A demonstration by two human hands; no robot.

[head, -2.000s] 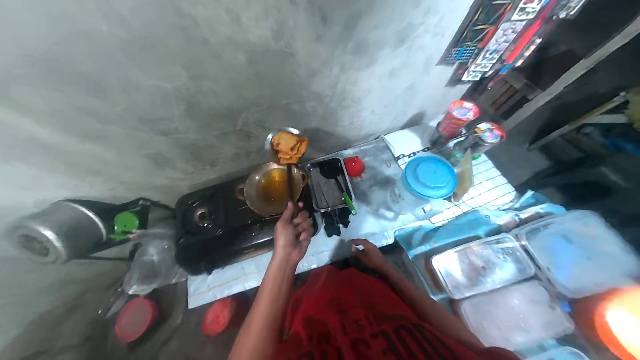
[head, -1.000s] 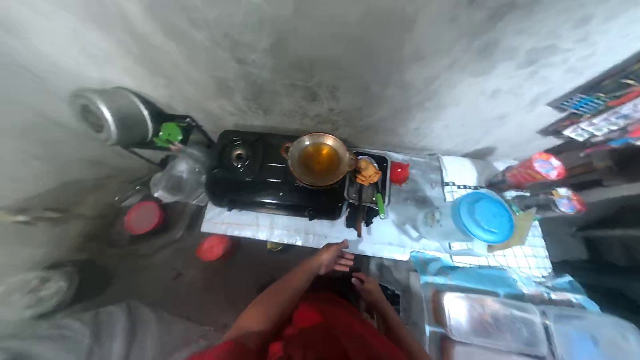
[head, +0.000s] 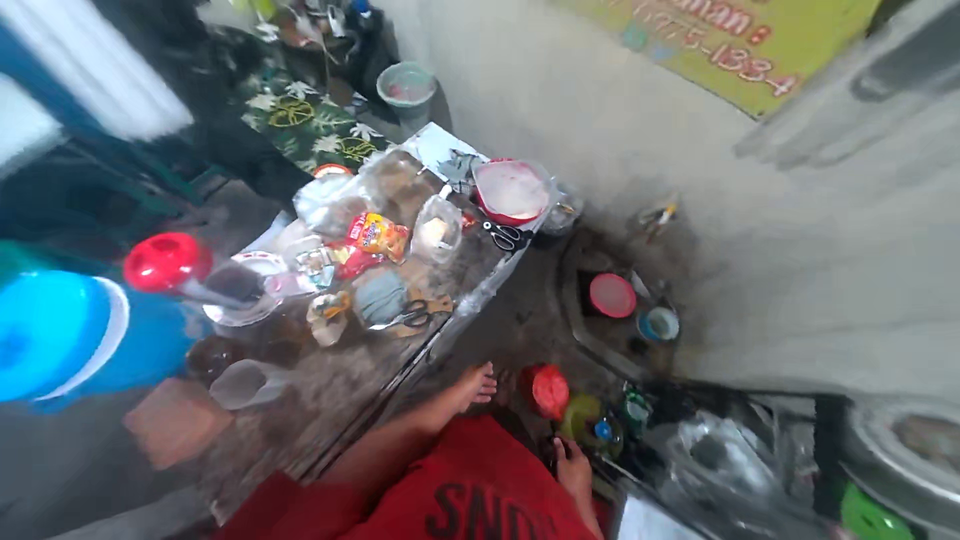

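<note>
My left hand (head: 478, 386) is held low beside the table edge, fingers apart and nothing in it. To its right, my right hand (head: 574, 461) hangs with bent fingers near a yellow-green container (head: 583, 420); whether it touches or holds something dark there is unclear. A red plastic item (head: 550, 390) lies between and beyond the hands. On the table are black-handled scissors (head: 417, 313), a second pair of scissors (head: 506, 236), a red-and-orange snack packet (head: 377, 236), a clear plastic bag (head: 436, 231) and a red tub with a whitish cover (head: 512, 191).
A blue bucket (head: 146, 334) and a red-topped container (head: 169, 262) stand at left. On the floor by the wall are a pink-lidded tub (head: 613, 295) and a blue-rimmed container (head: 660, 324). A large metal pot (head: 915, 442) and clear plastic (head: 716, 450) are at lower right.
Two seconds ago my left hand held a long-handled utensil with fried food over a pan; one second ago it had let go, the utensil resting beside the pan. The view has swung left to another table.
</note>
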